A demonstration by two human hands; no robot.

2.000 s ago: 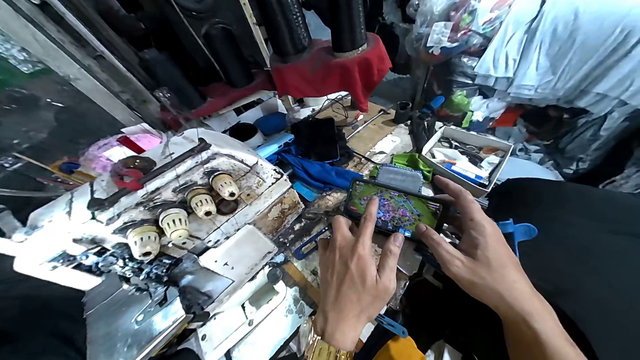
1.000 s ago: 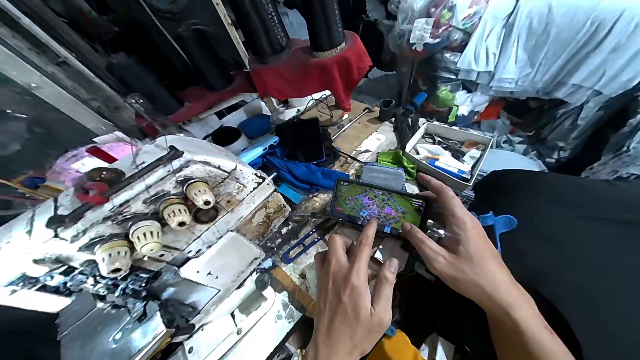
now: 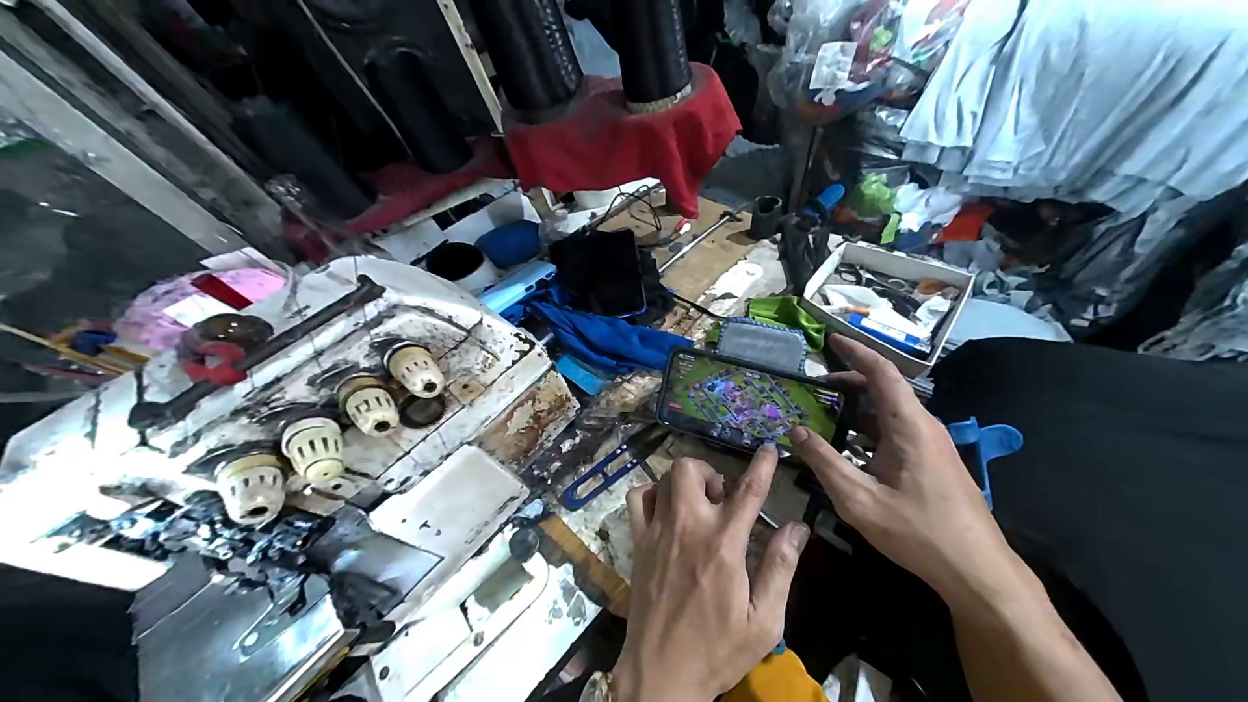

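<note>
A smartphone point(image 3: 749, 402) with a colourful game on its screen lies tilted over the cluttered bench. My right hand point(image 3: 902, 468) holds its right end, fingers behind and thumb at the lower right edge of the screen. My left hand point(image 3: 707, 575) is below the phone, its index fingertip at the lower edge of the screen, the other fingers loosely bent, gripping nothing. A grey pad point(image 3: 762, 344) and a green cloth point(image 3: 785, 314) are just behind the phone. Blue-handled thread snips point(image 3: 600, 478) lie left of it.
An overlock sewing machine point(image 3: 468, 341) with several cream tension dials stands at left. Behind are a blue cloth point(image 3: 609, 336), a dark phone-like device point(image 3: 606, 273) and thread cones point(image 3: 658, 49) on red cloth point(image 3: 624, 136). An open box point(image 3: 960, 292) of small items sits at right, below pale hanging garments point(image 3: 1092, 88).
My left index finger has moved from over the middle of the phone screen, two seconds ago, to its lower edge. My right hand keeps hold of the phone.
</note>
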